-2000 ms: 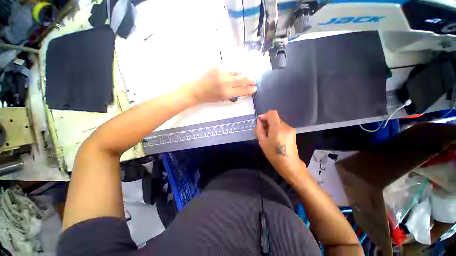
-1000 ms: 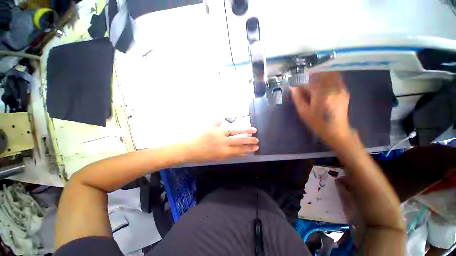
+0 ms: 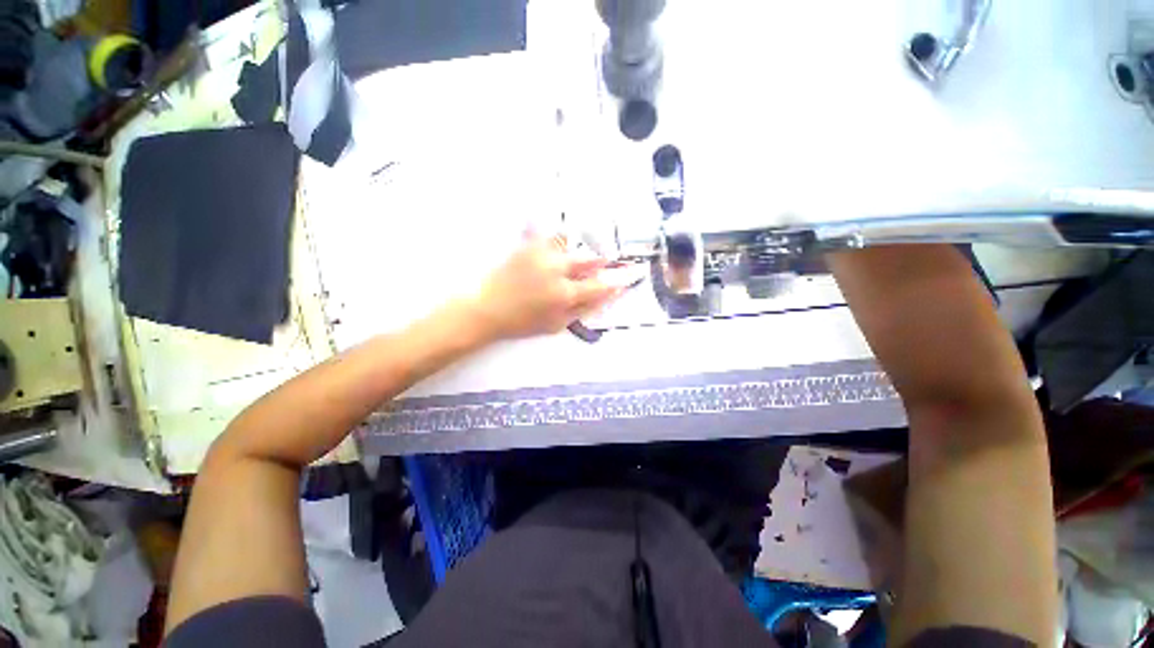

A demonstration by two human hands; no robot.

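Observation:
The white lockstitch machine head (image 3: 810, 152) spans the upper right. The presser foot area (image 3: 683, 298) is under its left end, in glare. My left hand (image 3: 544, 289) lies on the white bed just left of it, fingertips towards the needle; whether they hold anything cannot be told. My right forearm reaches up under the head, which hides the right hand. Only a small dark edge of cloth (image 3: 981, 263) shows beside that forearm. Stacked cut panels (image 3: 209, 228) lie on the cream board at left.
Another dark piece (image 3: 430, 32) lies at the table's far edge, beside grey and dark strips (image 3: 319, 108). A printed ruler (image 3: 633, 408) runs along the near edge. A blue crate (image 3: 446, 513) and a cardboard box (image 3: 823, 519) stand below. Yellow tape (image 3: 117, 61) is upper left.
My right hand has moved up and out of sight under the machine head. The dark panel beside the needle is no longer visible there. My left hand is nearer the presser foot; the view has shifted.

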